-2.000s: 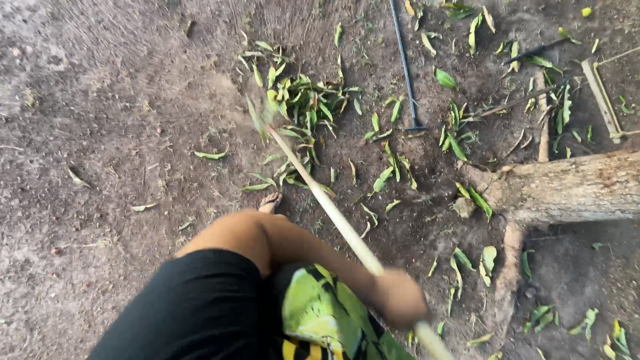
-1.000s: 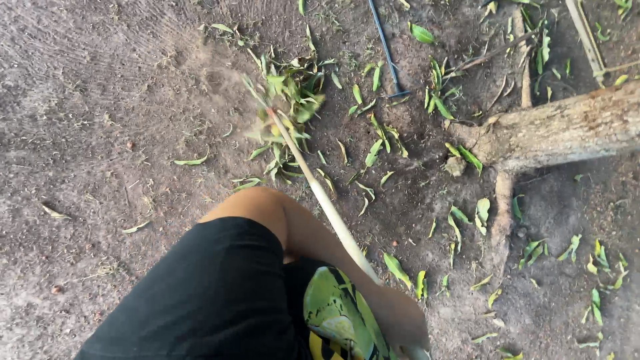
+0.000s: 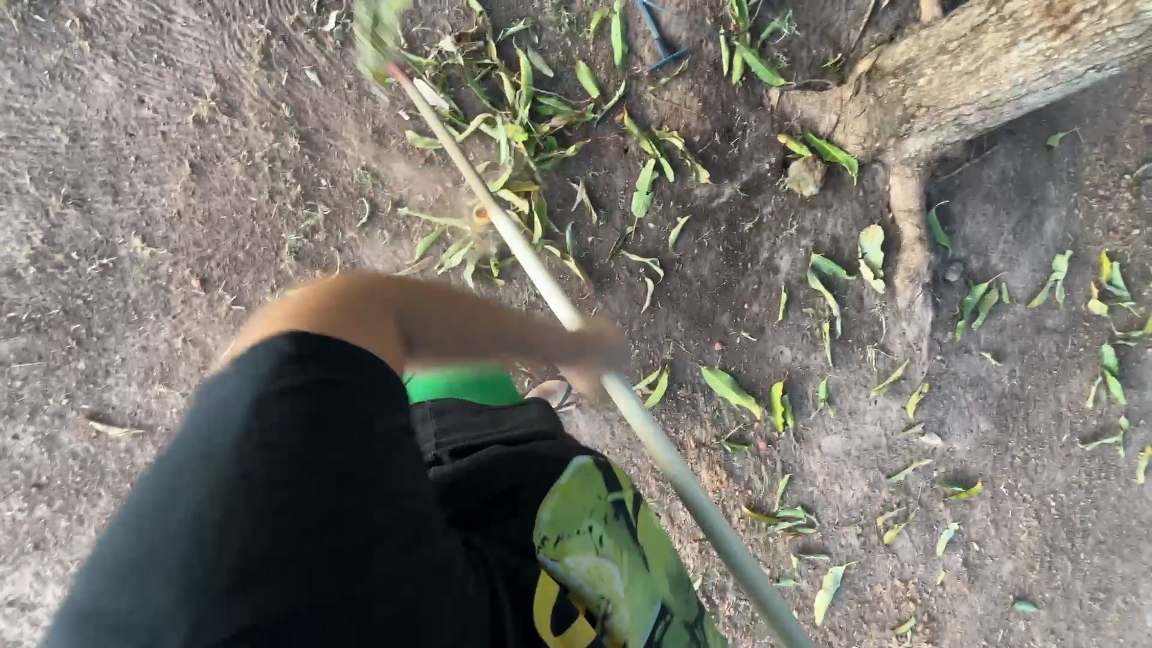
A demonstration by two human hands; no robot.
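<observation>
My left hand (image 3: 594,351), blurred by motion, is closed around the pale pole (image 3: 504,225) of a long-handled broom or rake. The pole runs from the bottom edge up to the top left. Its blurred green head (image 3: 380,36) is at the top edge, just left of a heap of long green and yellowish leaves (image 3: 522,126); whether it is a broom or a rake cannot be told. My bare left forearm reaches across from a black sleeve (image 3: 270,504). The pole's upper end runs out of view, and my right hand is not in view.
A tree trunk (image 3: 999,72) with a root (image 3: 911,243) stands at the upper right, beside a small stone (image 3: 805,175). Part of a blue tool (image 3: 664,45) lies at the top edge. Fallen leaves (image 3: 731,389) are scattered over bare soil. Part of a foot (image 3: 551,393) shows below my hand.
My left hand, out of clear sight a second ago, shows on the pole again. The tool's head has moved past the upper left side of the leaf heap. The view has shifted somewhat.
</observation>
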